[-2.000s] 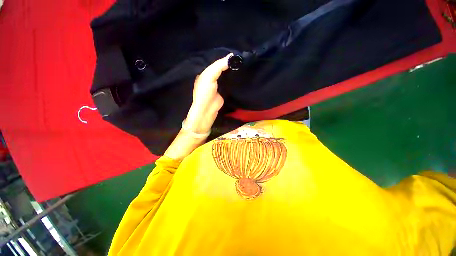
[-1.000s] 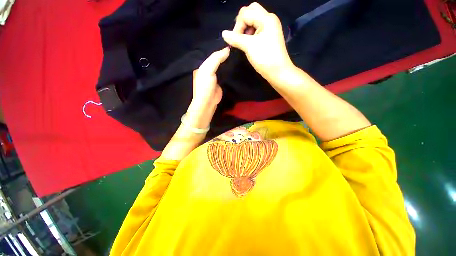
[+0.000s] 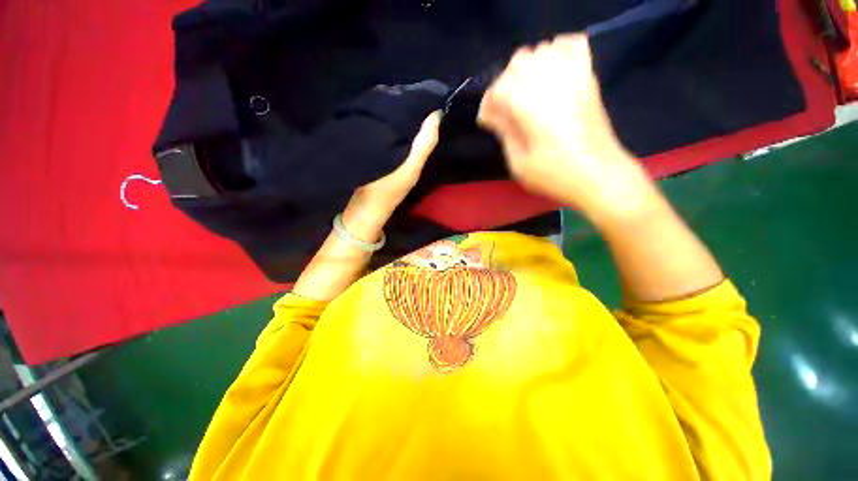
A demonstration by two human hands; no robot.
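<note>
A dark coat [image 3: 310, 141] lies across the table, with its collar end at the left. My left hand [image 3: 405, 178] is at the coat's front edge, its thumb tip on the cloth and its other fingers hidden under the fold. A thin glinting needle [image 3: 458, 91] stands up slantwise from the cloth just beyond the thumb tip. My right hand [image 3: 550, 117] is to the right of the needle, blurred, with its fingers curled; what is between them cannot be told. A round button [image 3: 260, 105] shows as a pale ring on the coat's left part.
A red cloth [image 3: 85, 188] covers the table. A pale hanger hook [image 3: 139, 192] sticks out left of the collar. Green floor [image 3: 790, 235] lies beyond the table's near edge at the right. Metal bars [image 3: 56, 423] stand at the lower left. An orange-red item [image 3: 846, 47] is at the far right edge.
My right hand came in over the coat, met the left thumb tip, and has since moved right and away from it. The black button seen at the left fingertips earlier no longer shows clearly.
</note>
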